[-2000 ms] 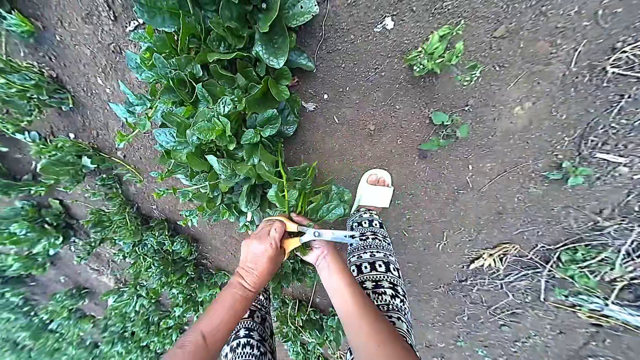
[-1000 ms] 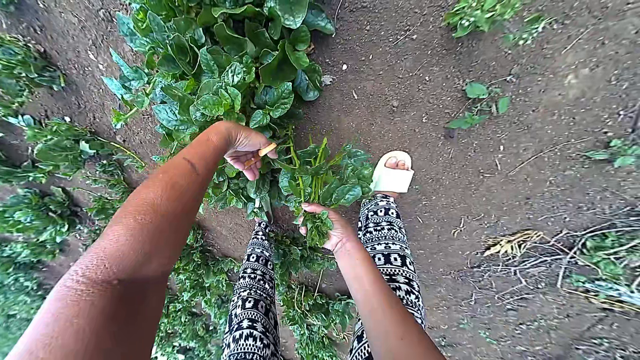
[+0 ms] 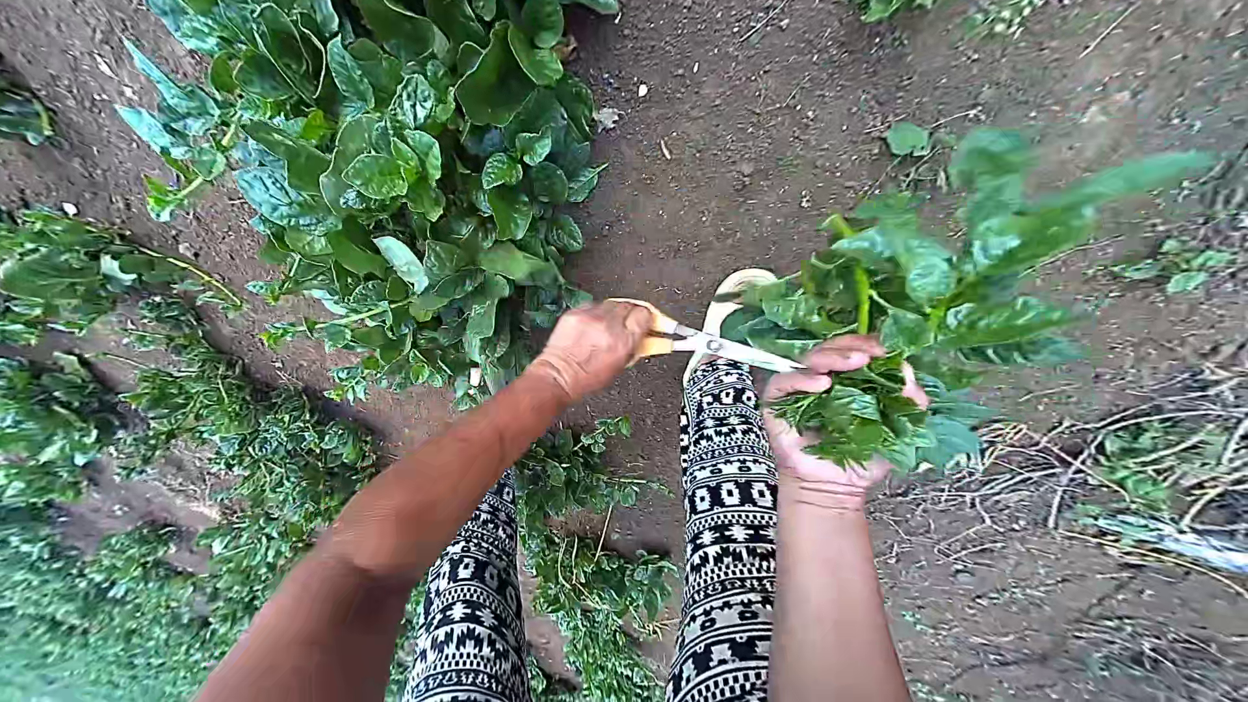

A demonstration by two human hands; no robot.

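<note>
Orange-handled scissors are in my left hand, which is closed round the handles. Their blades point right, and the tip reaches the fingers of my right hand. That hand is turned palm up and holds a bunch of cut leafy green stems, whose outer leaves are blurred. Left of the scissors grows a dense, broad-leaved green plant, close beyond my left hand.
My legs in patterned trousers and a pale slipper are below. Rows of leafy plants grow at the left. Dry twigs lie on the bare soil at the right, among small weeds.
My right hand has moved right, away from the plant, with the bunch of leaves. My left hand has come beside it, and the scissors blades show again between the hands.
</note>
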